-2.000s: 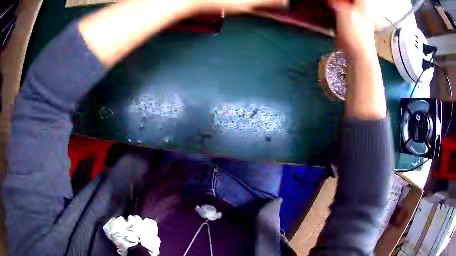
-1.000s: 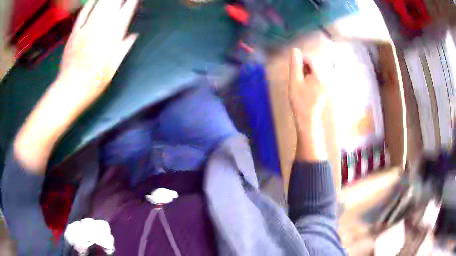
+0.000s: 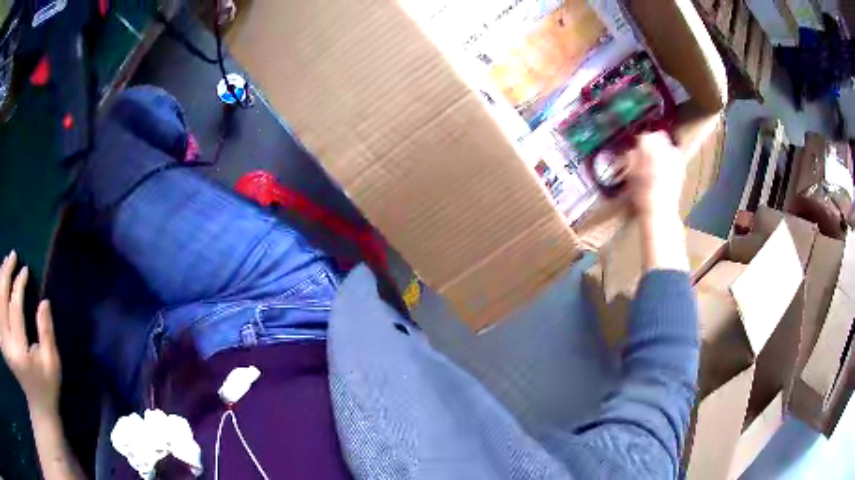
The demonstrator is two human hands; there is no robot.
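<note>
A dark red housing (image 3: pixel 615 169) with a green circuit board (image 3: pixel 614 117) lies in the large brown carton (image 3: pixel 403 159), on a white printed divider sheet (image 3: pixel 553 56). My right hand (image 3: pixel 652 169) reaches into the carton and has its fingers closed on the edge of the housing near its round opening. My fingertips are partly blurred there. My left hand (image 3: pixel 33 347) is at the left edge of the picture, over the dark bench, with fingers apart and nothing in it.
Several brown cardboard boxes (image 3: pixel 722 291) stand on the floor right of the carton. My legs (image 3: pixel 206 225) are left of the carton, with a red object (image 3: pixel 309 211) between. Black cords hang near the bench edge. Stacked cartons (image 3: pixel 825 187) stand at the far right.
The view has turned right, to the carton. My right hand has moved into the carton and onto the housing. My left hand now shows lower, at the left edge.
</note>
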